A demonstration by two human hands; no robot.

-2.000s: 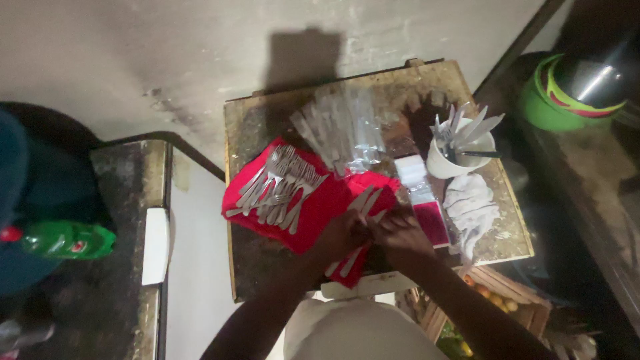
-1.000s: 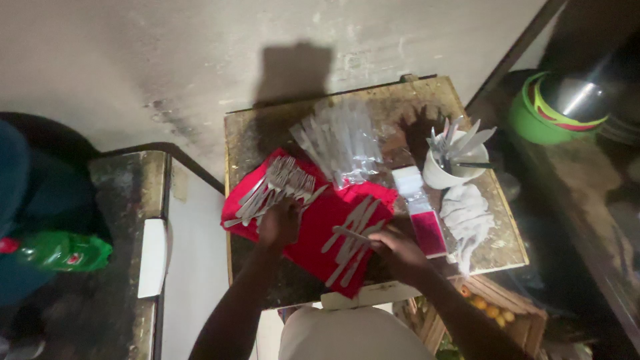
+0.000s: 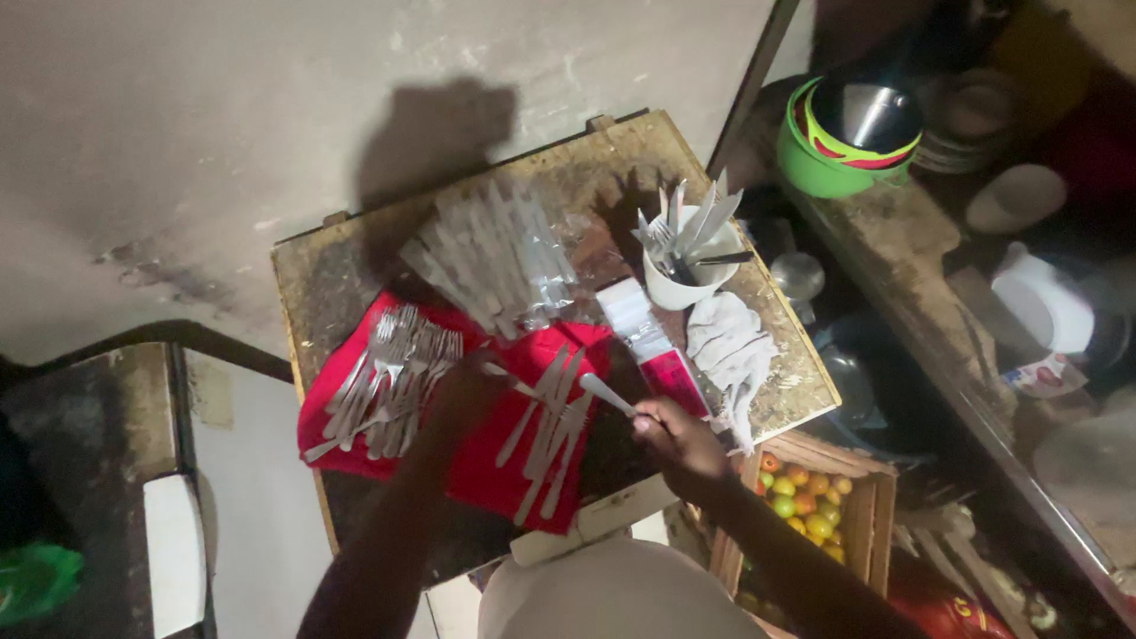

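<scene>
My right hand (image 3: 679,439) grips a piece of metal cutlery (image 3: 608,393) by one end, just right of a red cloth (image 3: 484,461). Over the cloth's middle, my left hand (image 3: 475,386) is dark and blurred; a thin metal utensil (image 3: 515,380) sticks out from its fingers. A pile of forks (image 3: 399,373) lies on the cloth's left part. Several knives and forks (image 3: 546,435) lie on its right part. Behind the cloth are wrapped cutlery pieces in clear plastic (image 3: 506,257). A white cup (image 3: 688,280) holds knives and forks, beside a pack of small plastic bags (image 3: 635,315) and a crumpled white cloth (image 3: 732,355).
The worn wooden table (image 3: 311,275) stands against a wall (image 3: 222,133). A wooden crate (image 3: 879,524) of tomatoes (image 3: 803,501) is below its right corner. Green bowls (image 3: 825,173) sit on a shelf at right. A white appliance (image 3: 253,497) stands at left.
My left hand has moved right, away from the fork pile, toward the cloth's middle. Two seconds ago both hands were together over the cloth's right part; now they are apart.
</scene>
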